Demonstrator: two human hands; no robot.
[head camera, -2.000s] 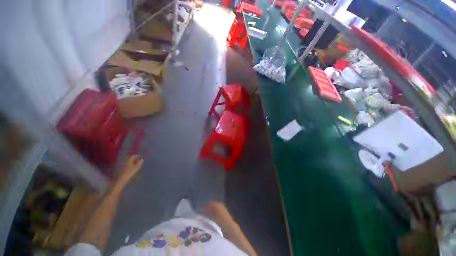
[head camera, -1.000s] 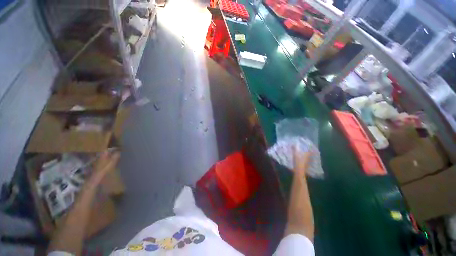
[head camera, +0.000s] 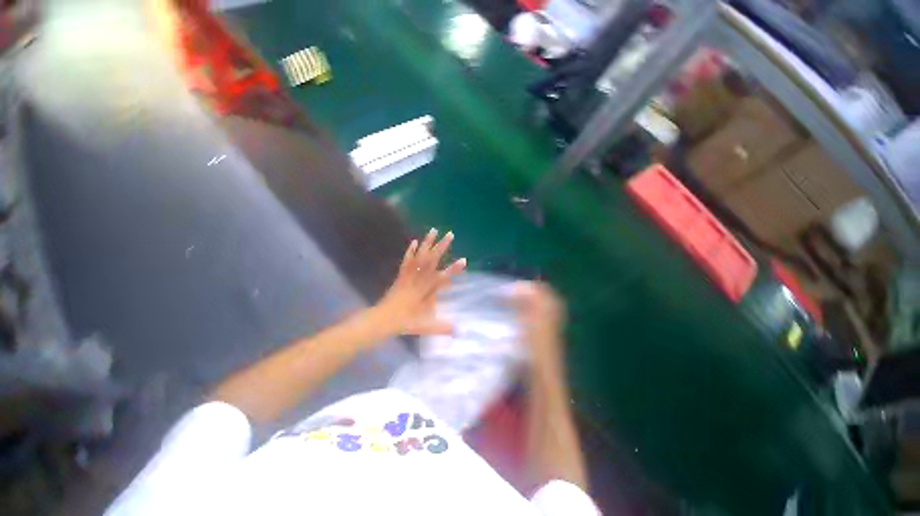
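Note:
A clear plastic bag (head camera: 469, 348) with pale contents is in front of my body at the bench's near edge, blurred. My right hand (head camera: 537, 307) grips its upper right side; the fingers are blurred. My left hand (head camera: 419, 287) is at the bag's upper left, fingers spread, partly over the bag and not closed on it. The bag's lower end lies close to my shirt.
The green bench (head camera: 625, 383) runs diagonally. White boxes (head camera: 395, 151) and a small striped pale piece (head camera: 305, 67) lie farther along it. A red tray (head camera: 694, 230) is at the right, near a metal post (head camera: 615, 106) and brown cartons (head camera: 746, 151). Grey aisle floor (head camera: 151, 222) is left.
The view has turned and moved along the bench. The bag has come off the bench top towards my body in my right hand. My left hand has moved from above the floor cartons to the bag.

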